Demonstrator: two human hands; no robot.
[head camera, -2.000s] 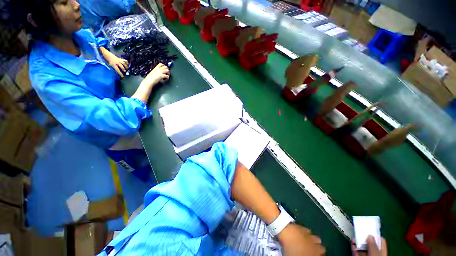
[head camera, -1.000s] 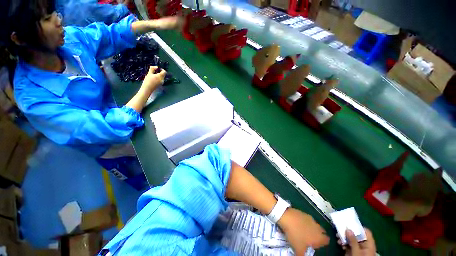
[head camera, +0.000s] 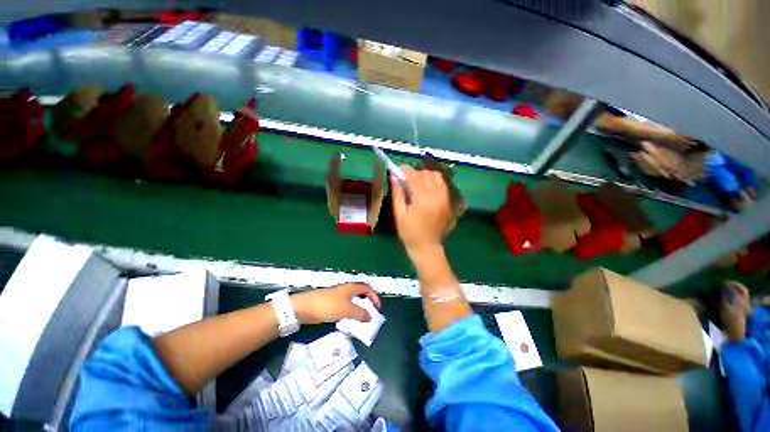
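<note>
My right hand (head camera: 425, 205) is over the belt, holding a white leaflet (head camera: 390, 165) seen nearly edge-on, at a red box that it partly hides. Just left of it stands an open red box (head camera: 355, 207) with brown flaps up and a white item inside. My left hand (head camera: 342, 305), with a white band at the wrist, grips a small white leaflet (head camera: 363, 322) above the bench. A fanned pile of white leaflets (head camera: 312, 388) lies below it.
More red boxes (head camera: 198, 135) stand on the green belt (head camera: 279, 202) at left and right. White cartons (head camera: 42, 316) are at left. Brown cartons (head camera: 625, 321) and a white card (head camera: 518, 340) are at right. Other people's hands show at the right.
The view has swung to the right. My right hand has moved from beside the belt's rail to over the belt with a leaflet. My left hand now holds a leaflet above the pile.
</note>
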